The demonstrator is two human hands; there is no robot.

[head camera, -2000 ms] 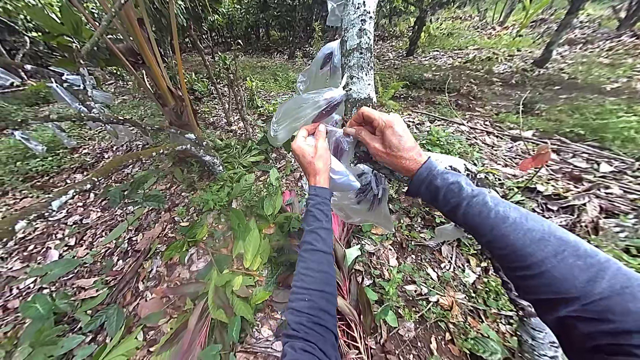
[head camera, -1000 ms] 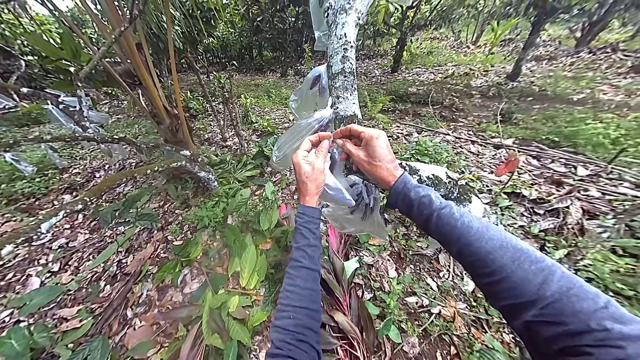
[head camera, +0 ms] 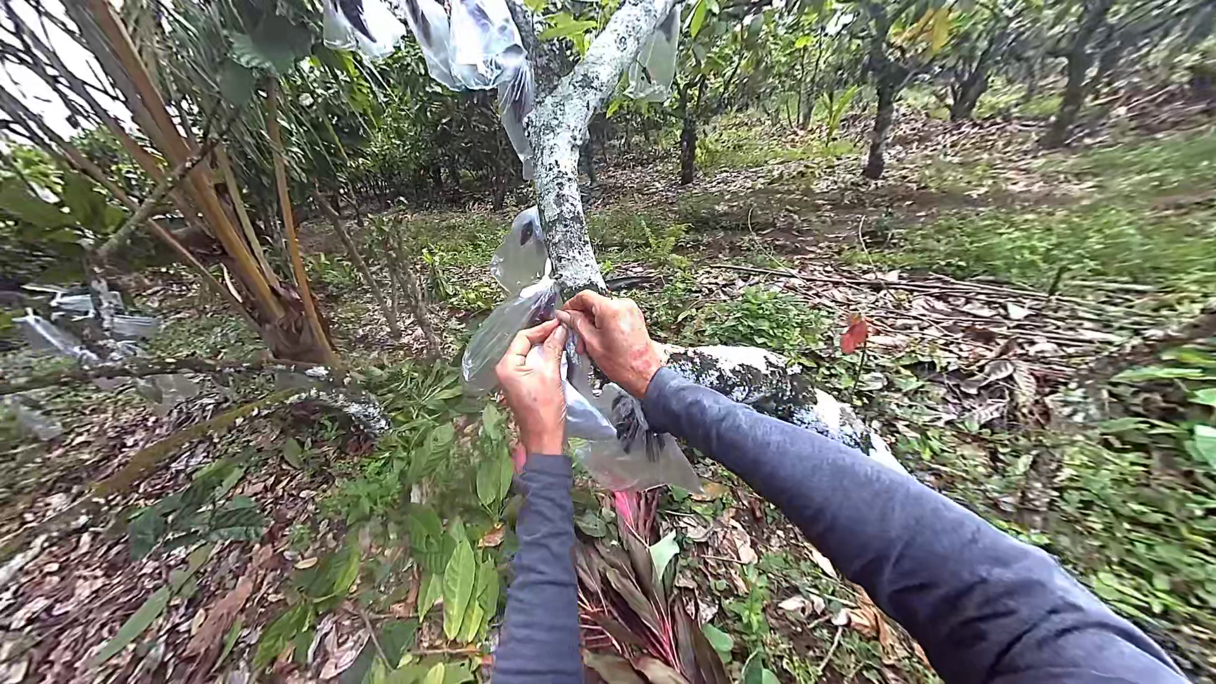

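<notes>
My left hand [head camera: 534, 385] and my right hand [head camera: 613, 340] meet fingertip to fingertip in front of a lichen-covered tree trunk [head camera: 562, 190]. Their thumbs and forefingers pinch something small, too small to make out, at the bags. A clear plastic bag [head camera: 503, 334] bulges out just left of the fingers, and another clear bag [head camera: 521, 255] hangs above it against the trunk. Below my hands hangs a clear bag [head camera: 641, 461] with dark contents. Part of the bags is hidden behind my fingers.
More plastic bags [head camera: 470, 43] hang from the upper trunk. A thick lichened limb [head camera: 779, 385] runs low to the right. Left stand palm stems [head camera: 204, 190] and a branch with bags [head camera: 71, 337]. Red-leaved plants [head camera: 632, 598] and leaf litter lie below.
The view has tilted up, showing more of the upper trunk and its bags. Both hands stay together at the bags, fingertips still pinched.
</notes>
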